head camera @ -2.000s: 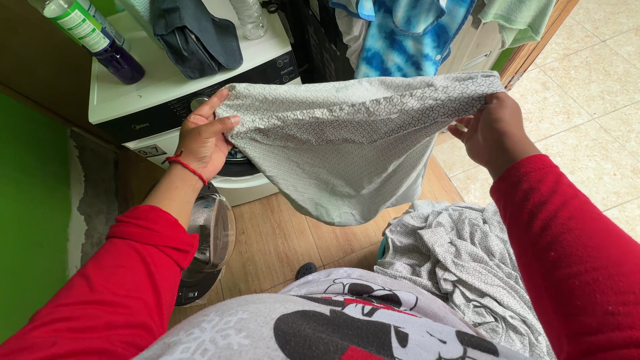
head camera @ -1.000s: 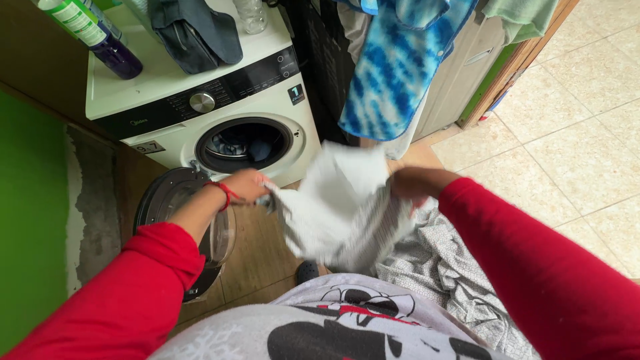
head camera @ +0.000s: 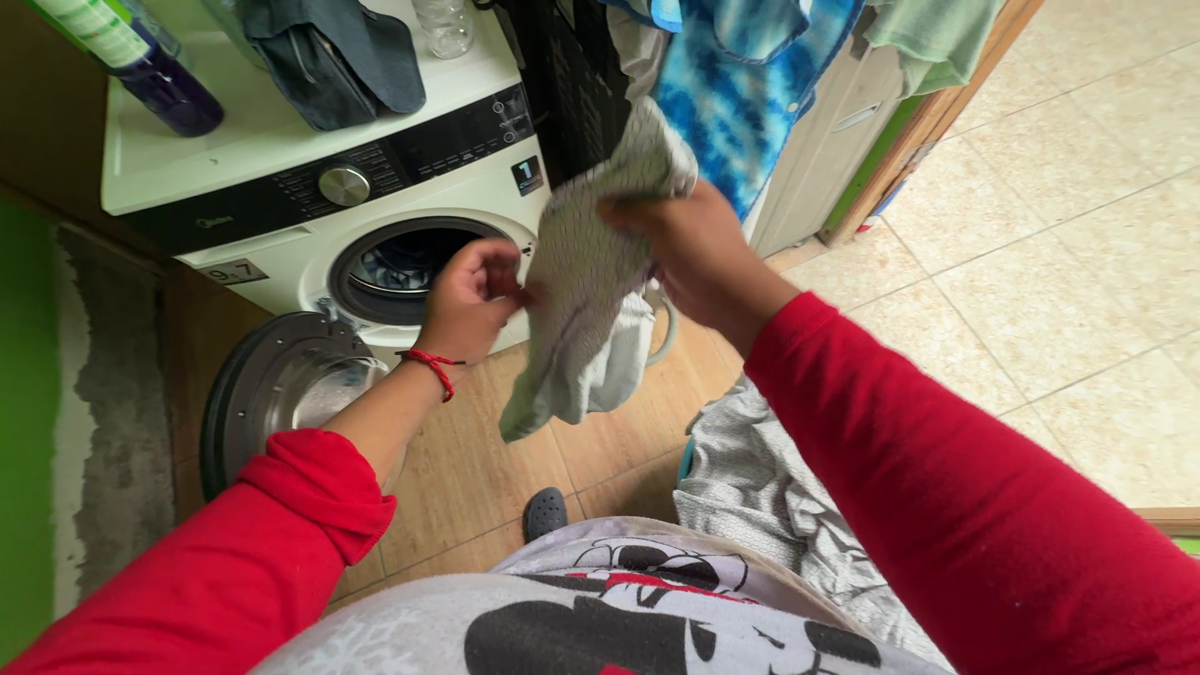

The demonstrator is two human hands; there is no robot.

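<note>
A light grey patterned cloth (head camera: 586, 272) hangs bunched from my right hand (head camera: 698, 248), whose fingers are closed on its upper part. My left hand (head camera: 478, 305), with a red cord bracelet at the wrist, is at the cloth's left edge, fingers curled; whether it grips the cloth cannot be told. Behind it stands a white front-loading washing machine (head camera: 469, 199) with its round door (head camera: 272, 394) swung wide and some fabric inside the drum. More grey patterned fabric (head camera: 750, 469) lies heaped at the lower right, over a container with a teal rim.
A purple bottle (head camera: 173, 94), a dark fabric bag (head camera: 328, 66) and a clear plastic bottle (head camera: 444, 28) stand on the washing machine. Blue tie-dye fabric (head camera: 731, 103) and a green cloth (head camera: 937, 42) hang at the upper right, near a wooden door frame (head camera: 937, 122). A grey clog (head camera: 546, 514) shows below.
The cloth, spread wide between both hands two seconds ago, is now gathered and hangs from my right hand. My right hand has moved inward and up since one second ago.
</note>
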